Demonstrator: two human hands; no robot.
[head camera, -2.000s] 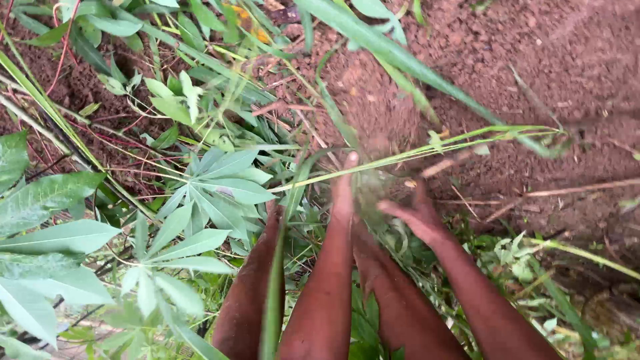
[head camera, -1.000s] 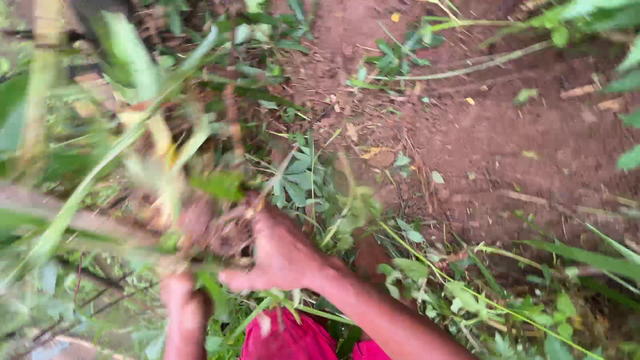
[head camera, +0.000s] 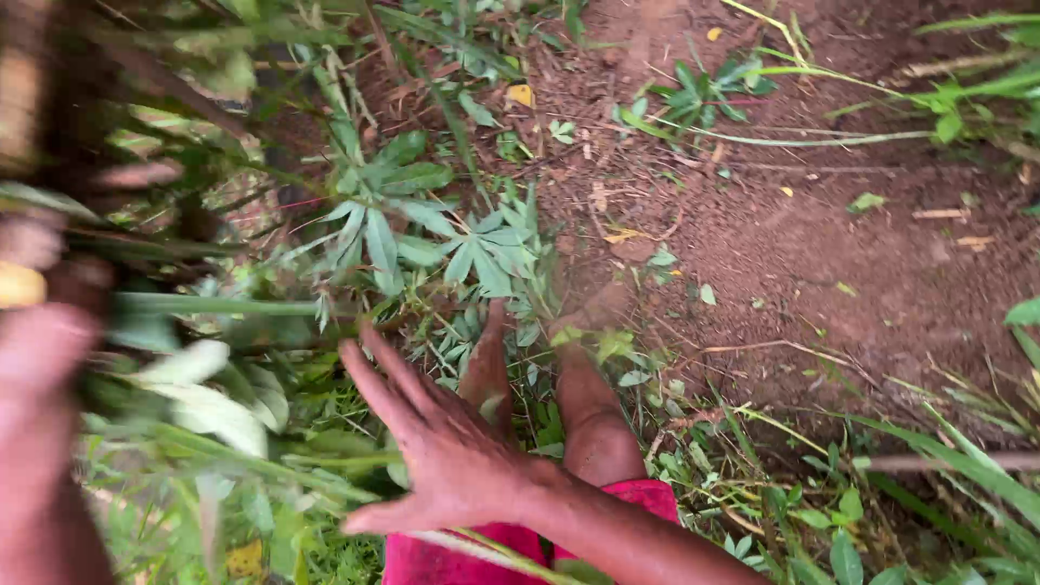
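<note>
My left hand (head camera: 45, 349), blurred at the left edge, is closed around a dark bundle of pulled plants with roots or soil (head camera: 77, 146); its exact makeup is too blurred to tell. Long green blades and broad leaves (head camera: 215, 394) trail from the bundle toward the middle. My right hand (head camera: 447, 455) is spread with its fingers apart, holding nothing, above my legs and just right of those leaves. Beyond its fingertips lie lobed, cassava-like leaves (head camera: 483, 252) on the ground.
My bare legs (head camera: 597, 422) and pink shorts (head camera: 650, 496) are below my right arm. Reddish soil (head camera: 894, 268) with twigs and leaf litter extends to the right. An uprooted-looking leafy sprig (head camera: 703, 97) lies near the top; grass blades (head camera: 975, 463) reach in from the right edge.
A second ago both hands were at the plant bundle; now my right hand is off it with fingers spread, while my left hand and the bundle have moved to the left edge.
</note>
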